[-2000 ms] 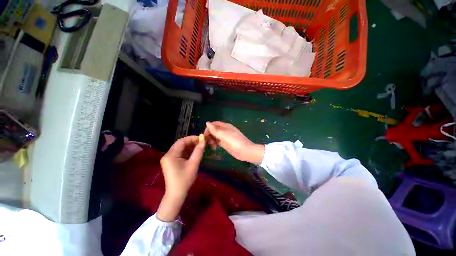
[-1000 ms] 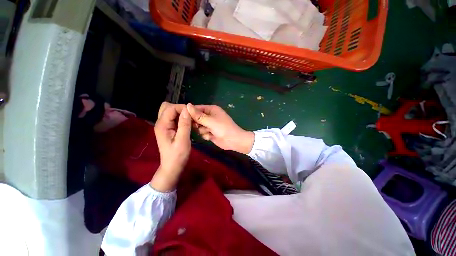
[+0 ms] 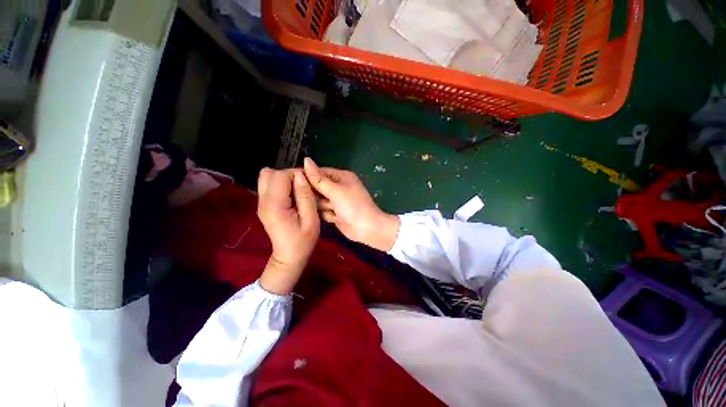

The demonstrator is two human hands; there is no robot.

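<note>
My left hand (image 3: 288,219) and my right hand (image 3: 354,205) are raised over the dark red apron (image 3: 326,350). Their curled fingers meet, with thumbs and fingertips pinched close together. Whatever may lie between the fingertips is hidden; no yellow piece shows now. Both forearms wear pale sleeve covers. A white cloth (image 3: 48,342) lies at the lower left on the table end, bright with glare, away from both hands.
The white machine table (image 3: 87,175) with a ruler-marked edge stands at left. An orange basket (image 3: 478,99) holding white cloth pieces (image 3: 454,36) is at the top. A red stand (image 3: 657,211) and purple stool (image 3: 657,314) are at right on the green floor, which has scraps.
The small yellow piece at my left fingertips two seconds ago is out of sight. My hands have closed together. The view has shifted, so the basket sits higher and the scissors have left the picture.
</note>
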